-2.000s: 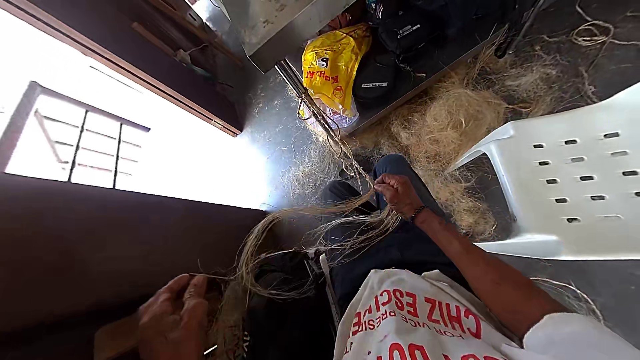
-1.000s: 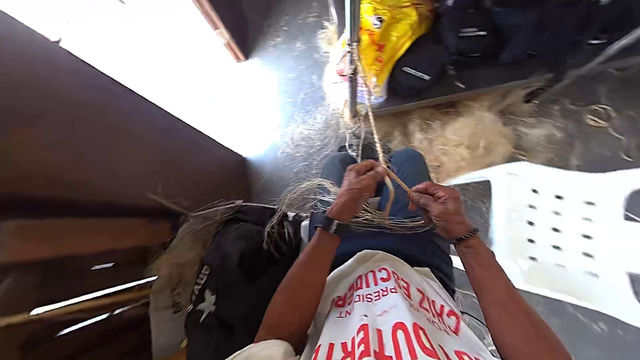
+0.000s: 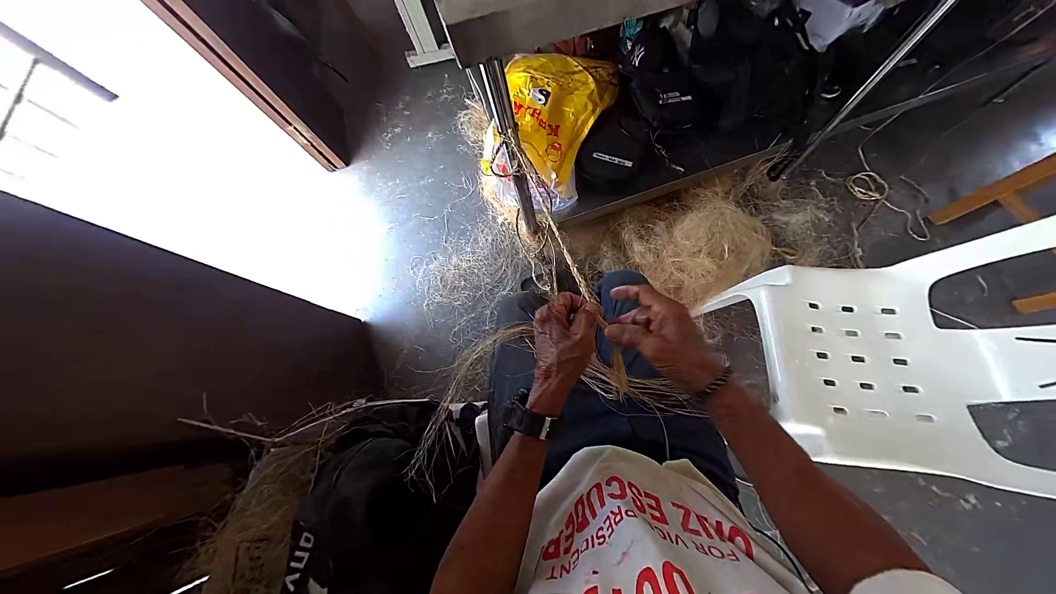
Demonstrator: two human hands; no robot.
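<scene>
A twisted rope of pale plant fibre (image 3: 568, 252) runs from a metal table leg (image 3: 511, 140) down to my hands above my knees. My left hand (image 3: 565, 342) pinches the rope's lower end between thumb and fingers. Close beside it on the right, my right hand (image 3: 664, 334) has its fingers spread, slightly blurred, near a fibre strand; whether it grips the strand I cannot tell. Loose fibres (image 3: 619, 379) hang below the hands and lie across my lap. More long fibres (image 3: 470, 363) trail over my left thigh.
A white plastic chair (image 3: 858, 363) stands at the right. Tangled fibre (image 3: 701, 243) lies on the floor ahead, by a yellow plastic bag (image 3: 557, 107) and dark bags (image 3: 615, 153) under the table (image 3: 561, 25). A black bag (image 3: 379, 495) and a fibre bundle (image 3: 256, 528) are at my left.
Two seconds ago my left hand was far out to the left; it then came to the rope. My right hand held a strand one second ago, and its fingers are now spread.
</scene>
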